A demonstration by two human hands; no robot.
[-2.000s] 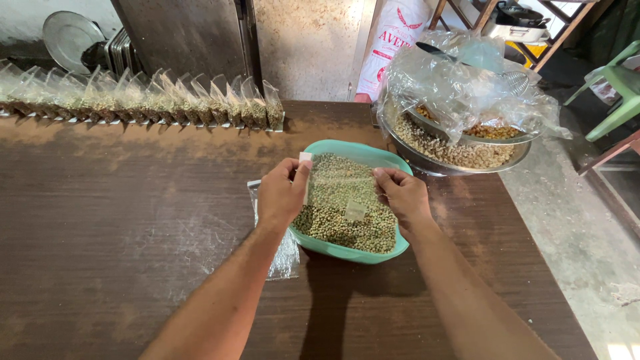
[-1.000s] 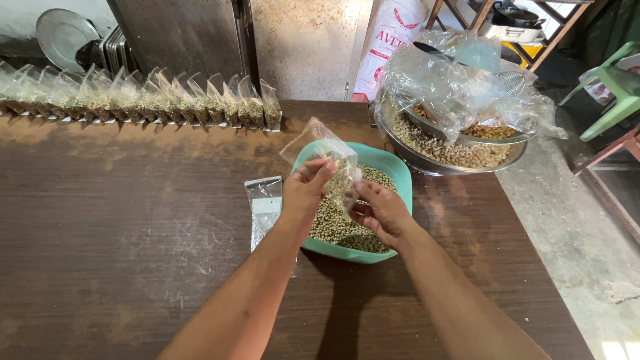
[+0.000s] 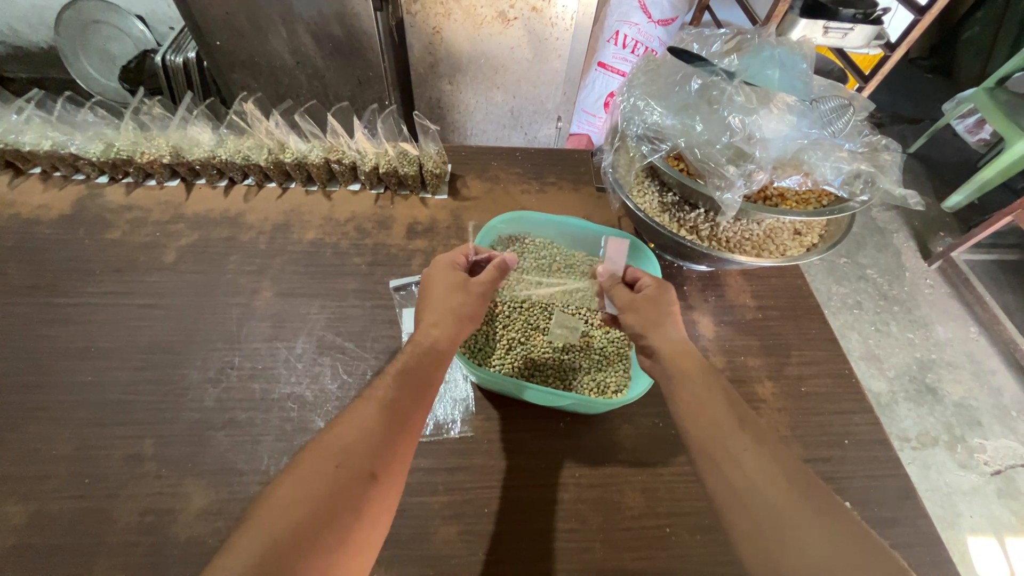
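A small clear plastic bag [image 3: 544, 280] is stretched flat between my two hands, above a mint-green plastic tub [image 3: 552, 396] of dried green peas or similar seeds [image 3: 552, 352]. My left hand [image 3: 460, 292] pinches one end of the bag between thumb and finger. At the other end my right hand [image 3: 644, 304] grips it by a whitish strip. A small square piece [image 3: 566, 327], pale and see-through, shows over the seeds below the bag. Partly behind my left hand and the tub, more clear plastic bags [image 3: 452, 408] lie on the brown table.
Filled clear bags [image 3: 320, 156] stand in a row along the table's back left. At back right, a large metal bowl [image 3: 720, 252] of pale kernels holds a smaller metal bowl [image 3: 840, 210] under crumpled plastic sheeting [image 3: 712, 120]. A printed sack [image 3: 624, 64] stands behind the table.
One second ago my hands were closer together, with the bag tilted up over the tub. Now they are farther apart and the bag is stretched sideways between them.
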